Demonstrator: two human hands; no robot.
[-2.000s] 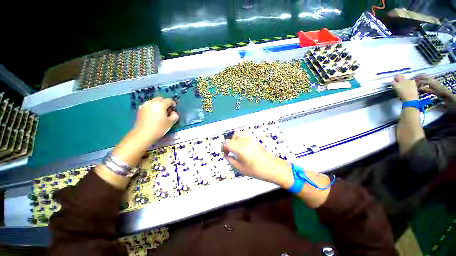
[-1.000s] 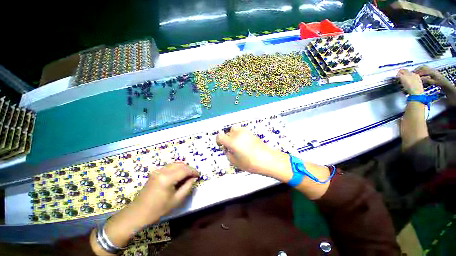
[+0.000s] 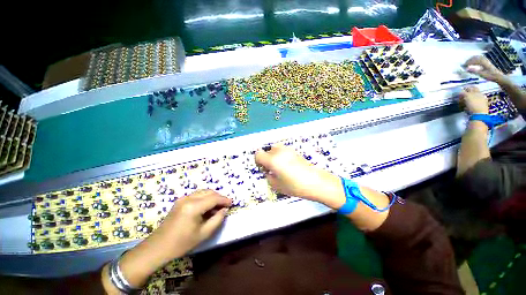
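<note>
A row of pale tan PCB panels (image 3: 134, 199) dotted with dark and light parts lies on the near rail. My left hand (image 3: 193, 219), with a silvery bracelet, is over the front edge of the panels, thumb and forefinger close together near a small dark part. My right hand (image 3: 284, 168), with a blue wrist strap (image 3: 350, 197), is over the panels further right, fingers bent down and fingertips together. Whether either hand pinches a part is too small to tell. Loose black components (image 3: 167, 100) and a heap of gold-yellow rings (image 3: 305, 86) lie on the green mat (image 3: 86, 137).
A clear plastic sheet (image 3: 193, 131) lies on the mat. Stacked boards (image 3: 391, 68) and a red bin (image 3: 376, 36) stand behind right. A component tray (image 3: 134, 63) is upper left, another board stack (image 3: 16, 141) far left. A coworker's hands (image 3: 474, 101) are at right.
Since two seconds ago my left hand has come from the black components to the panels' front edge. My right hand stays over the panels. One of the coworker's hands has moved up and back.
</note>
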